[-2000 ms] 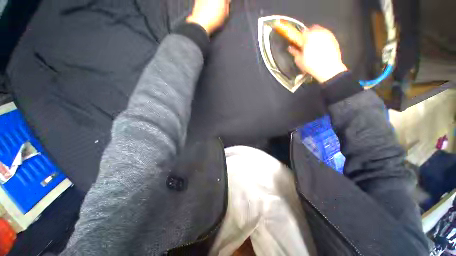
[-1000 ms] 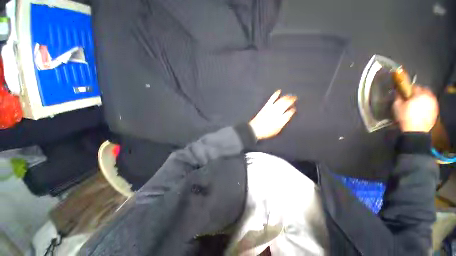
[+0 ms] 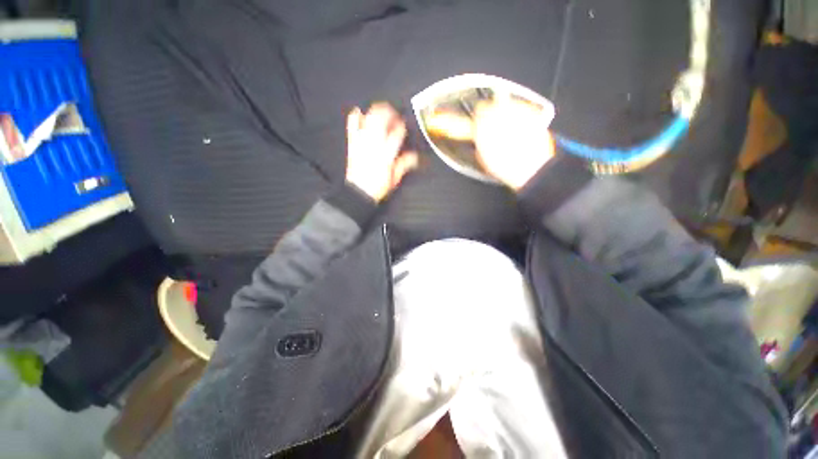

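The dark garment [image 3: 269,99] lies on the dark ribbed table cover [image 3: 215,202], with folds at its left; its edges are hard to tell from the cover. The steam iron [image 3: 448,151] lies on the dark cloth near the middle, its pale-rimmed soleplate down and one pointed end to the right. My right hand [image 3: 511,143] grips its orange-brown handle [image 3: 448,125]. My left hand [image 3: 377,151] rests on the cloth just left of the iron, fingers apart and bent; it seems to hold nothing. Both hands are somewhat blurred.
A blue hose [image 3: 650,154] curves right from the iron to a pale wrapped hose [image 3: 697,54]. A blue-topped box [image 3: 58,161] with a pale scrap on it stands at the left. A cream-rimmed bin [image 3: 176,318] is at the lower left, below the table edge.
My right hand and the iron have moved from the far right to the middle, and the iron has turned. My left hand has moved left and up. The view has shifted too.
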